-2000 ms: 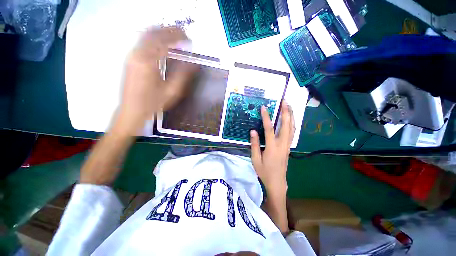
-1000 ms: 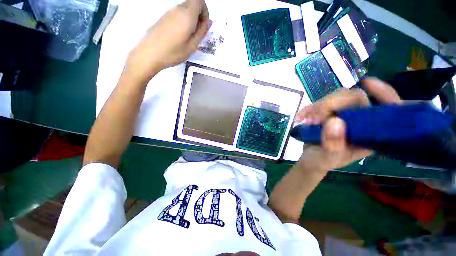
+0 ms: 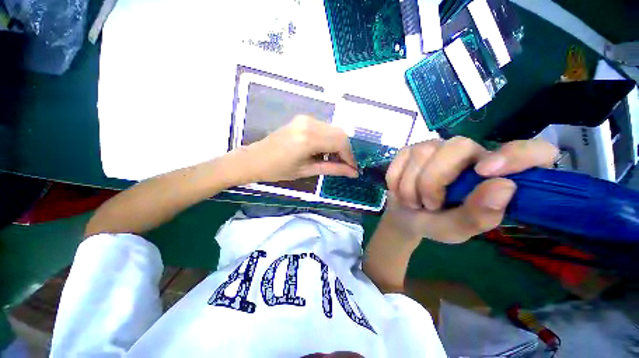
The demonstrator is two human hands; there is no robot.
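The white two-window frame (image 3: 242,129) lies on the white sheet, its left window showing a brown-grey surface. A green circuit board (image 3: 343,190) sits in its right window, partly hidden by my hands. My left hand (image 3: 305,150) reaches over the frame, thumb and finger pinched at the screwdriver's tip; what looks like a tiny screw between them is hardly visible. My right hand (image 3: 455,185) is wrapped around the blue electric screwdriver (image 3: 574,203), held nearly flat with its dark tip pointing left over the board. Loose screws (image 3: 277,38) lie above the frame.
A separate green board (image 3: 364,35) lies at the top, beside a stack of boards with white strips (image 3: 469,70). A crumpled clear bag (image 3: 49,35) is at upper left. A dark panel (image 3: 567,105) and a white box (image 3: 595,150) are at right.
My left hand has moved from the screw pile down to the board. The screwdriver in my right hand has come left, its tip now over the board and meeting my left fingertips.
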